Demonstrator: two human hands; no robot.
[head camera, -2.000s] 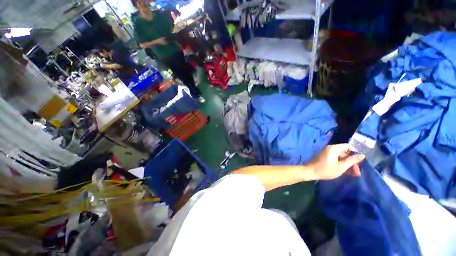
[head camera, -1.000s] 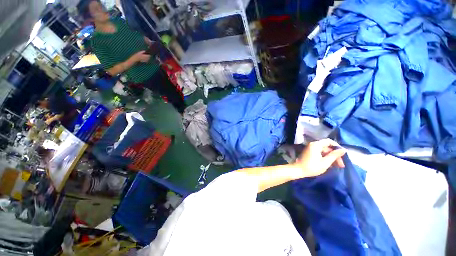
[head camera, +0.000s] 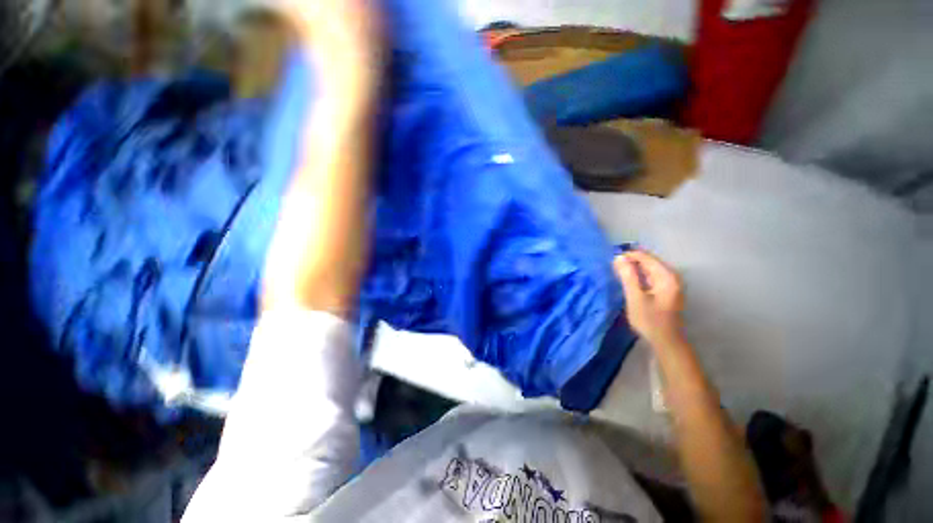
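A blue jacket is lifted and spread across the middle, shiny and creased, with a small white mark. My right hand pinches its right edge, above a darker blue corner. My left arm reaches up across the cloth. My left hand is blurred and cut off by the top edge; blue cloth lies against its wrist, but its fingers cannot be made out. A large crumpled pile of blue jackets is at the left.
The white ironing table extends right. At the back are brown cardboard, a dark grey padded bar, a folded blue piece and red cloth. A dark object and a long dark tool are at lower right.
The view has swung from the workshop floor to the table. The jacket has gone from hanging below my left hand to spread across the middle. My right hand has come into view, gripping its edge.
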